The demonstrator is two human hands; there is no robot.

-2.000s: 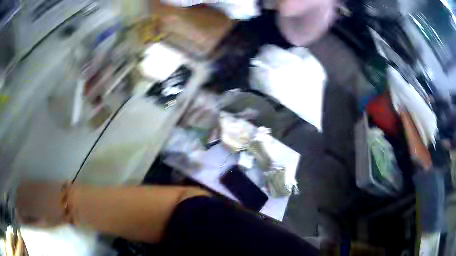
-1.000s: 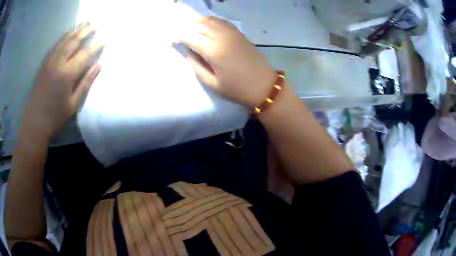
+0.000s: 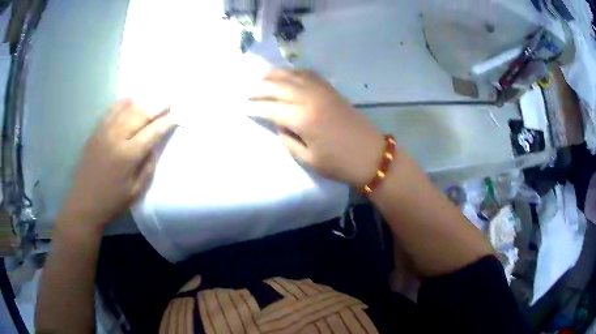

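Note:
A white cloth panel (image 3: 229, 189) lies on the pale machine table and hangs over its front edge onto my lap. Its upper part glares under the lamp. My left hand (image 3: 127, 156) rests on the panel's left edge, fingers slightly spread. My right hand (image 3: 310, 124) lies flat on its right side, fingers pointing left. Neither hand visibly pinches the cloth. The presser foot area (image 3: 247, 36) of the sewing machine shows just above my right hand, partly lost in glare.
The machine head (image 3: 483, 32) is at the upper right, with red-handled snips (image 3: 516, 68) by it. A black tray with silvery bobbins (image 3: 526, 138) sits at the table's right end. White cloth (image 3: 559, 241) hangs beyond it. A person's arm shows at the right edge.
Two seconds ago the view was turned to the right side. Since one second ago, the hands and panel appear lower and further right in view, and the presser foot area has come into sight.

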